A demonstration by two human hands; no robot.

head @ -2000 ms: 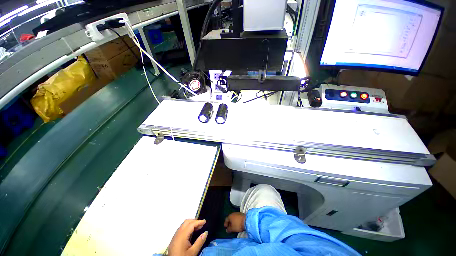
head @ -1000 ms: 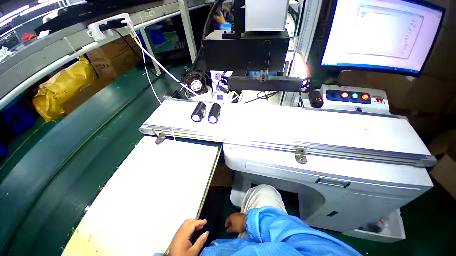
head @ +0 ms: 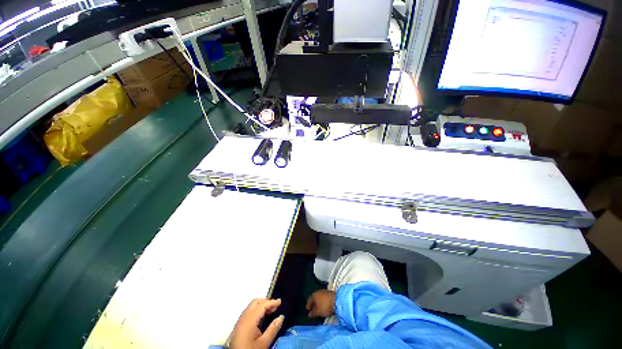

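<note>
Two black camera housings lie side by side on the white machine shelf [head: 409, 170], left of its middle. The left housing [head: 262, 152] and the right housing [head: 283, 154] each show a bright pale end towards me. My left hand [head: 255, 326] rests at the right edge of the white work board [head: 211, 252], fingers apart and empty. My right hand [head: 320, 303] lies by my leg, partly hidden by the blue sleeve; its fingers are curled and I cannot tell whether it holds anything. Both hands are well away from the housings.
The black machine head [head: 358, 112] is behind the shelf. A control box [head: 482, 131] and a monitor [head: 522, 48] are at the right. Metal clips [head: 409, 212] sit on the shelf's front rail. A white cord hangs from the power strip [head: 146, 35]. The green conveyor [head: 75, 225] is at the left.
The two black housings have shifted left along the shelf, without a hand touching them. My hands have not moved. A person's hand seen behind the machine a second ago is no longer clearly visible.
</note>
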